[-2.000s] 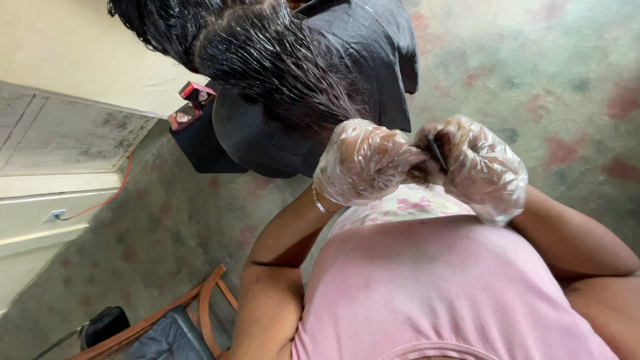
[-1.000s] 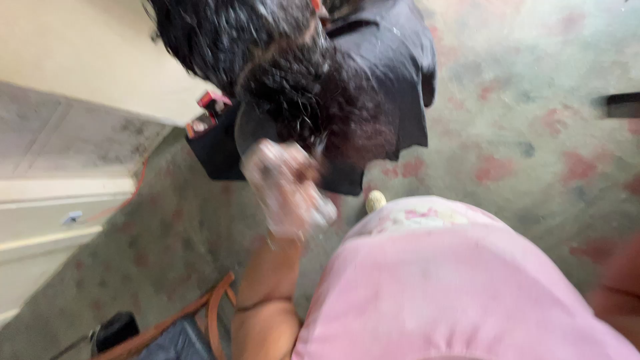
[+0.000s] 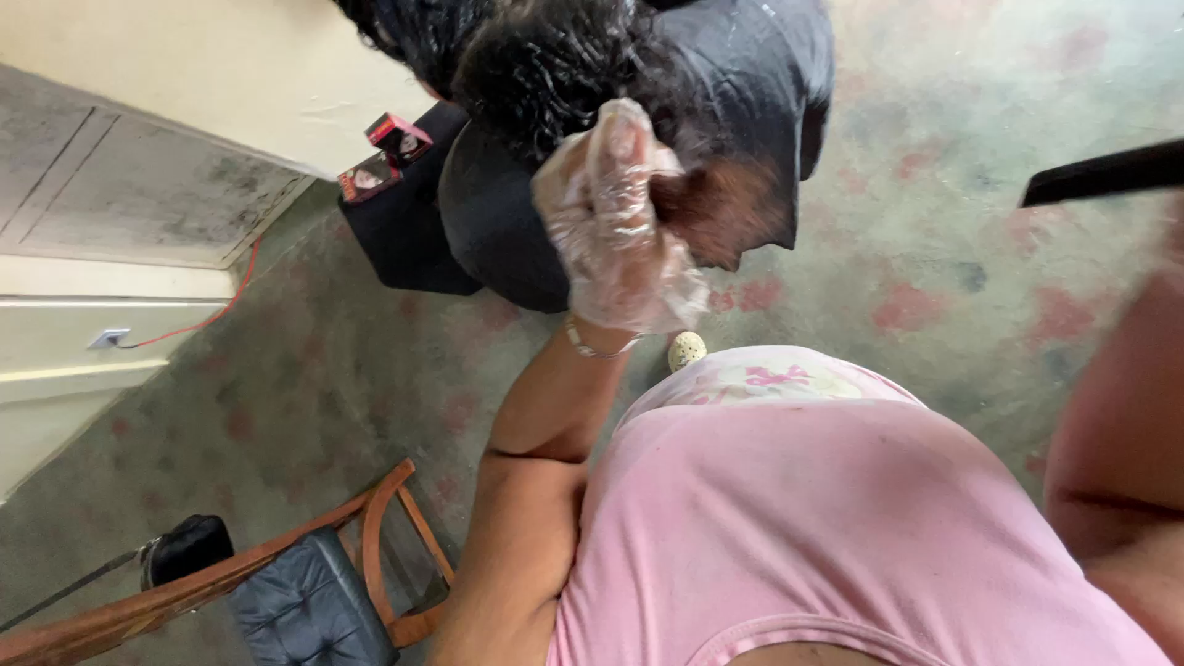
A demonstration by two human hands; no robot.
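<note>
My left hand [image 3: 622, 217], in a clear plastic glove, is closed around a lock of dark wet hair [image 3: 546, 79] at the back of a seated person's head. The reddish-brown ends [image 3: 726, 203] of the hair fan out to the right of my fingers, over a black cape [image 3: 758, 55]. Only the right forearm [image 3: 1124, 416], blurred, shows at the right edge; my right hand lies outside the frame. Above that forearm a black flat object [image 3: 1105, 176] juts in from the edge; what it is, I cannot tell.
Two small printed boxes [image 3: 370, 176] stand on a black surface [image 3: 398, 245] beside the seated person. A wooden chair [image 3: 375, 546] with a black cushion [image 3: 310, 592] is at lower left, near a black bag [image 3: 190, 550]. A red cord [image 3: 222, 310] runs from a wall outlet [image 3: 109, 339].
Two seconds ago both gloved hands were together at the hair; my right hand has since gone out of view to the right. My left hand has moved up onto the hair nearer the head.
</note>
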